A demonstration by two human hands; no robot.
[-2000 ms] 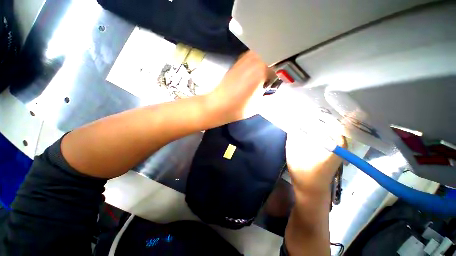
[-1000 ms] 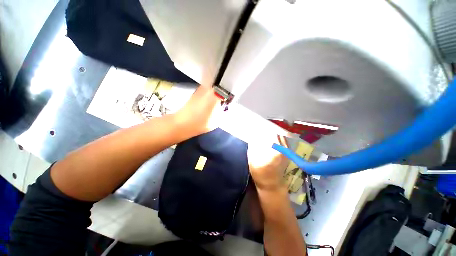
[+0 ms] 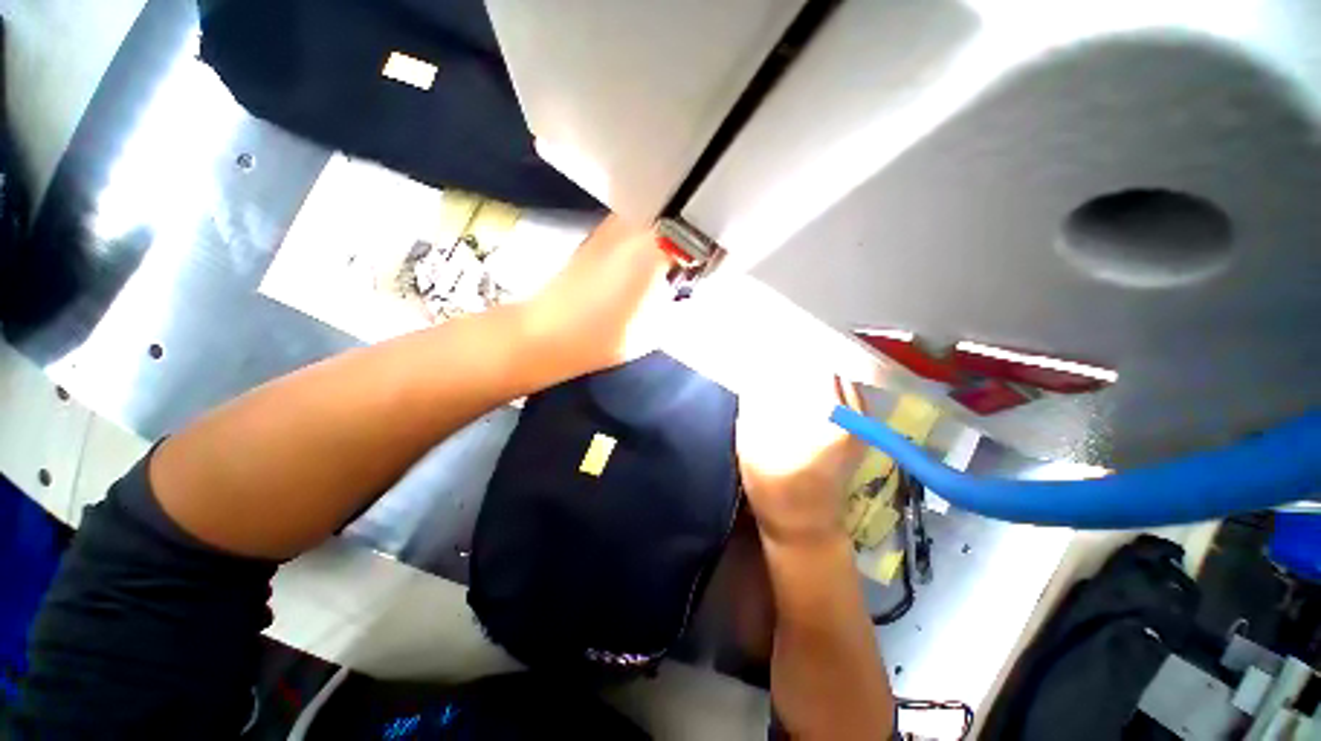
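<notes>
A rounded black bag panel [image 3: 609, 521] with a small yellowish label lies on the plate nearest my body. Its top end runs into glare under the white sewing machine head [image 3: 942, 188]. My left hand [image 3: 601, 297] is at the panel's upper left, beside the needle area [image 3: 684, 268]. My right hand [image 3: 794, 449] is at its upper right edge. The fingers of both hands are washed out by the light, so their exact hold is hidden.
Another black panel [image 3: 362, 87] with a pale label lies behind at left. Thread scraps [image 3: 452, 275] lie on a pale sheet [image 3: 326, 246]. A blue air tube [image 3: 1043, 500] hangs at right, over a yellow-taped plate [image 3: 877, 507] and a dark tool [image 3: 916, 550]. A black bag [image 3: 1101, 623] is lower right.
Since the first frame the view has shifted, showing more of the machine head. Both hands stay at the panel's top end by the needle area, and the panel looks little changed.
</notes>
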